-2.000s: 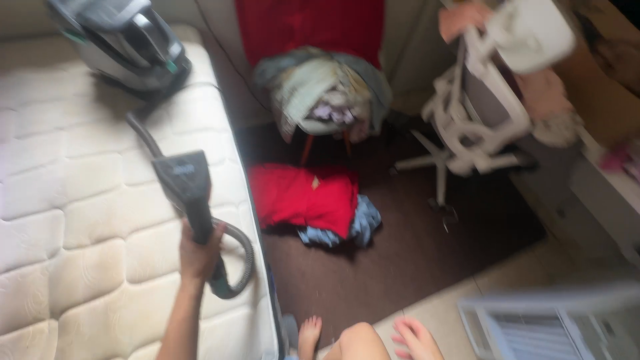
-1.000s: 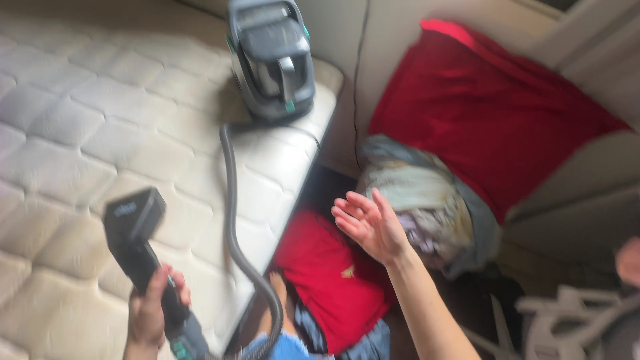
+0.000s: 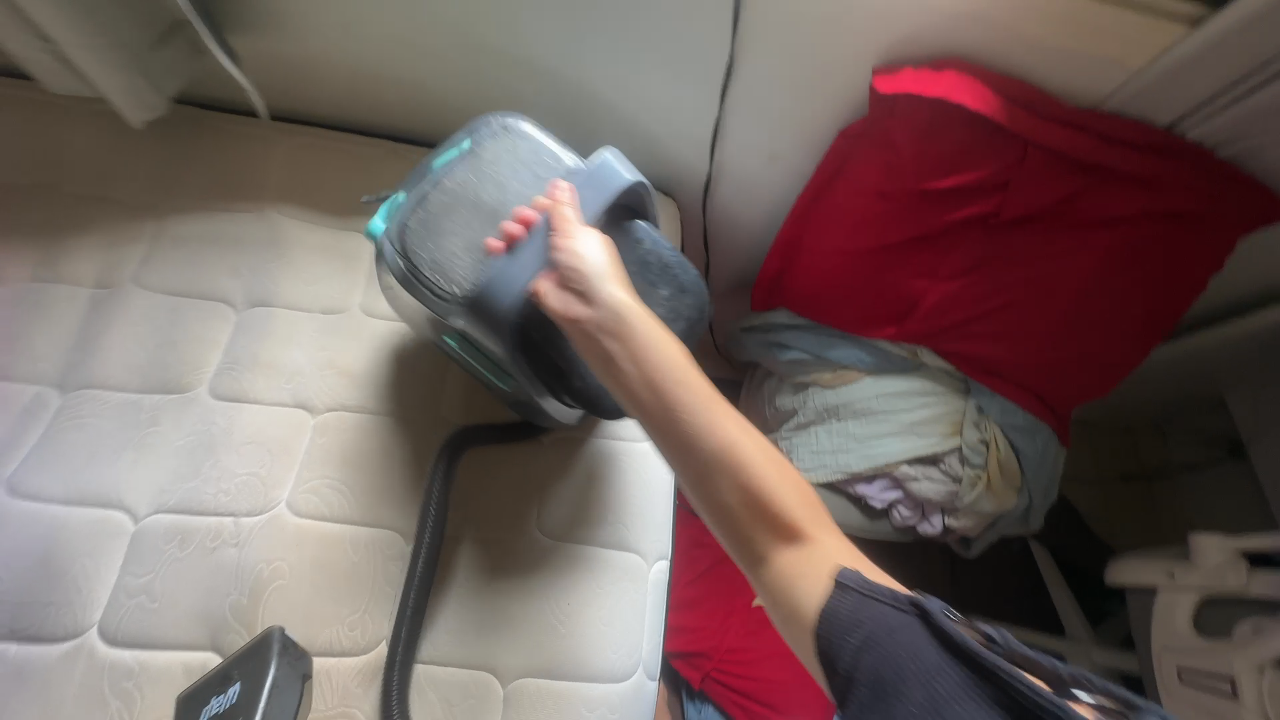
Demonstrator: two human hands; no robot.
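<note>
My right hand (image 3: 575,255) is closed around the carry handle (image 3: 530,255) of a grey portable spot cleaner (image 3: 480,205) with teal trim. The machine is at the mattress corner; motion blurs it, and I cannot tell whether its base rests on the quilted mattress (image 3: 330,470). A dark ribbed hose (image 3: 425,560) runs from the machine down over the mattress. The black cleaning nozzle (image 3: 250,680) shows at the bottom left. My left hand is out of view below it.
A red cloth (image 3: 1000,230) hangs at the right above a heap of pale clothes (image 3: 880,420). More red fabric (image 3: 740,610) lies beside the mattress. A thin cable (image 3: 715,150) runs down the wall. Part of a white chair (image 3: 1210,620) stands at the lower right.
My right hand, empty and raised one second ago, now grips the machine's handle. The machine has turned and its top faces me more. My left hand has left the view.
</note>
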